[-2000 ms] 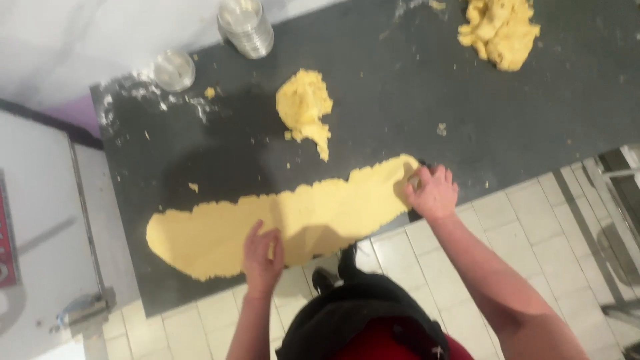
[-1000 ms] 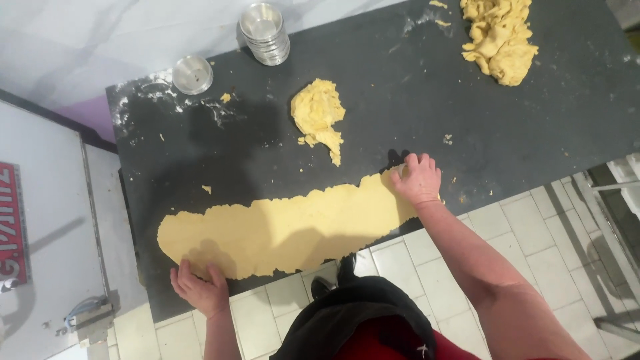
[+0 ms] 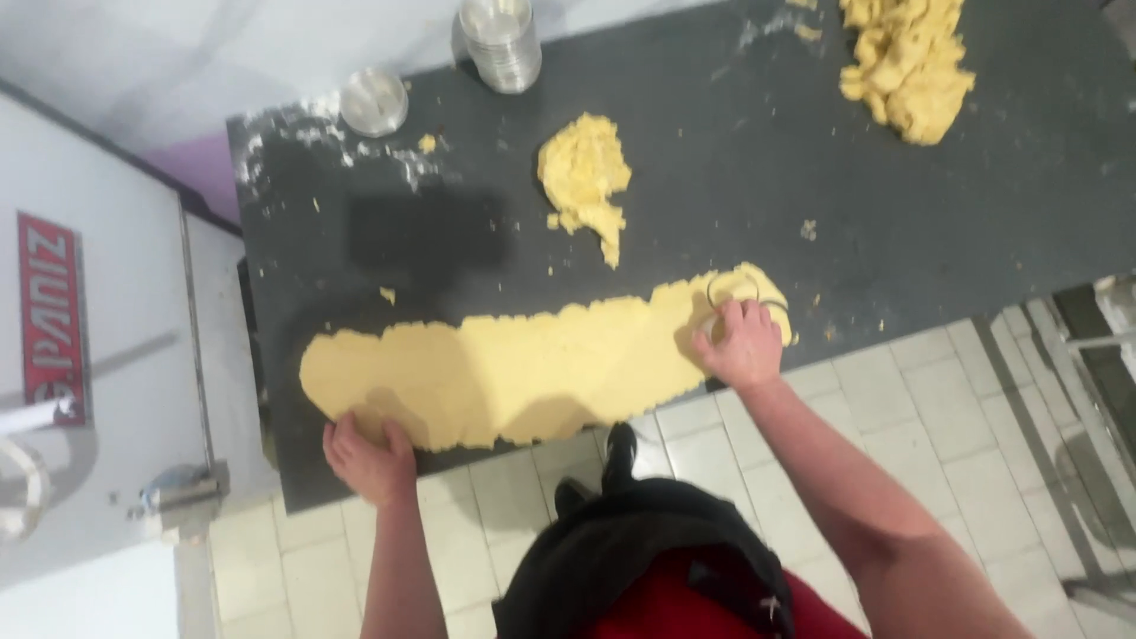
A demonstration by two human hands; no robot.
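Note:
A long strip of rolled yellow dough (image 3: pixel 550 364) lies along the near edge of the dark table. My right hand (image 3: pixel 744 344) grips a thin round ring cutter (image 3: pixel 733 277) at the strip's right end; a curved dark line shows on the dough beside it. At the left end, my left hand (image 3: pixel 371 453) rests by the strip's near edge with fingers apart, holding nothing that I can see. Beyond the strip sits a rough lump of dough (image 3: pixel 581 169), with a narrow tail pointing toward me.
The dark tabletop (image 3: pixel 710 195) bears flour and crumbs. A stack of metal tins (image 3: pixel 503 49) and a single round tin (image 3: pixel 374 102) stand at the far edge. A larger dough heap (image 3: pixel 914 71) lies far right. Below the near edge is the tiled floor (image 3: pixel 941 417).
From two seconds ago, my left hand has shifted left along the strip to its left end. My right hand stays at the right end, where a ring now shows on the dough.

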